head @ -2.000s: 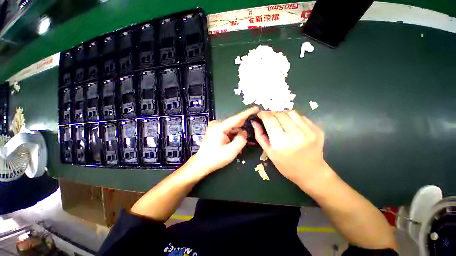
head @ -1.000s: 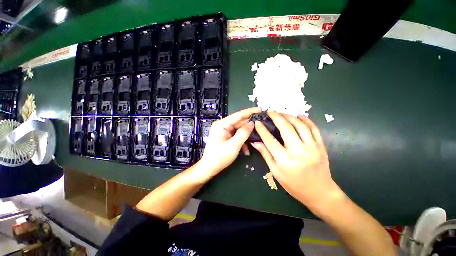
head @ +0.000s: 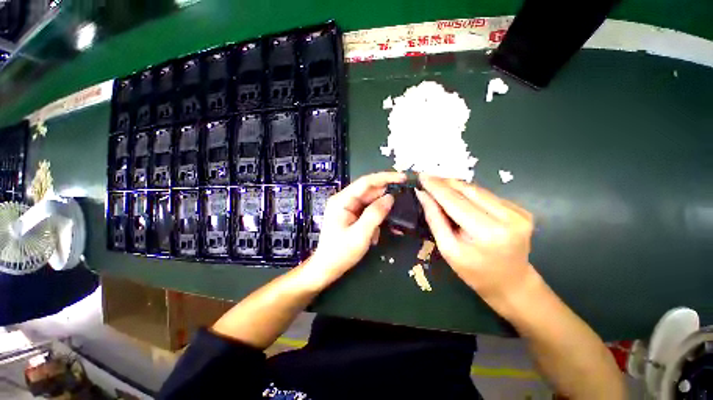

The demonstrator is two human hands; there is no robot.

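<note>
A black phone housing (head: pixel 405 209) is held between my two hands, just nearer me than the white heap. My left hand (head: pixel 352 219) grips its left side with thumb and index finger at the upper left corner. My right hand (head: pixel 481 230) has its fingertips at the housing's top and right edge; whether they pinch a small part cannot be seen. A large shiny black blister tray (head: pixel 227 186) with three rows of pockets holding housings lies to the left of my hands.
A cream-white heap of scraps (head: pixel 428 129) lies beyond my hands. Small tan scraps (head: pixel 420 276) lie nearer me. A dark slab (head: pixel 547 39) and a bent white piece (head: pixel 496 88) are at the back. A white fan (head: pixel 39 234) stands left; another round fan (head: pixel 692 367) is lower right.
The housing shows more fully between my hands, turned more upright. My right hand's fingers have shifted from lying over it to its right edge. The whole view has shifted slightly.
</note>
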